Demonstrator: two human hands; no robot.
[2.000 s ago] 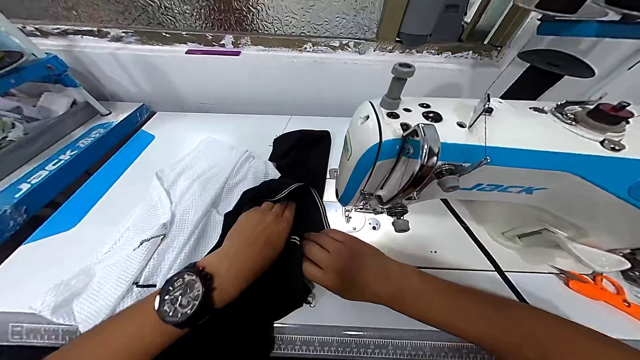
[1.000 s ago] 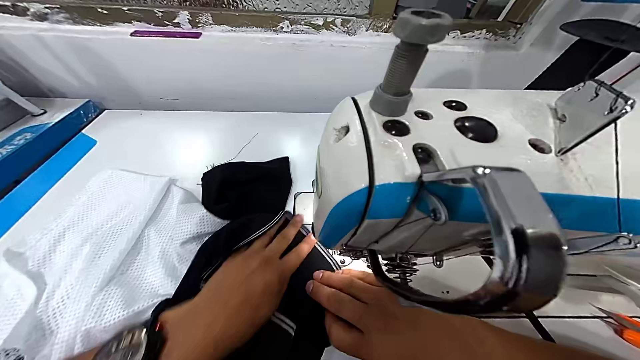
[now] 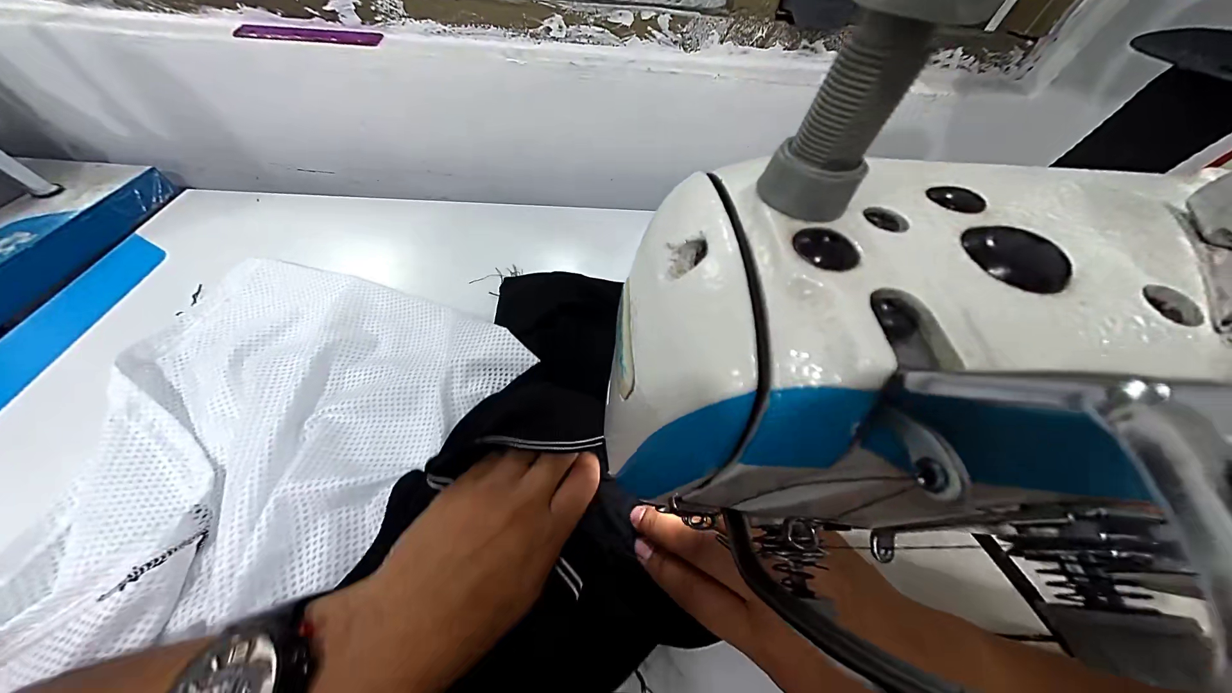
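Black fabric with thin white piping lies bunched at the left of the sewing machine's head. My left hand rests on this fabric, its fingertips curled in under the piped edge; whether they pinch it is not plain. Partly behind the machine's front parts, my right hand touches the fabric's right side with its fingertips, just below the head. The needle and presser foot are hidden. White mesh fabric spreads over the table on the left, meeting the black fabric.
The sewing machine's arm fills the right side, with a grey ribbed post on top. A blue-and-white box-like part stands at the far left. Behind the white table runs a low white wall with a purple strip on its ledge.
The view has moved much closer to the machine head. My left hand's fingers, spread on the black fabric a second ago, are now curled at the piped edge.
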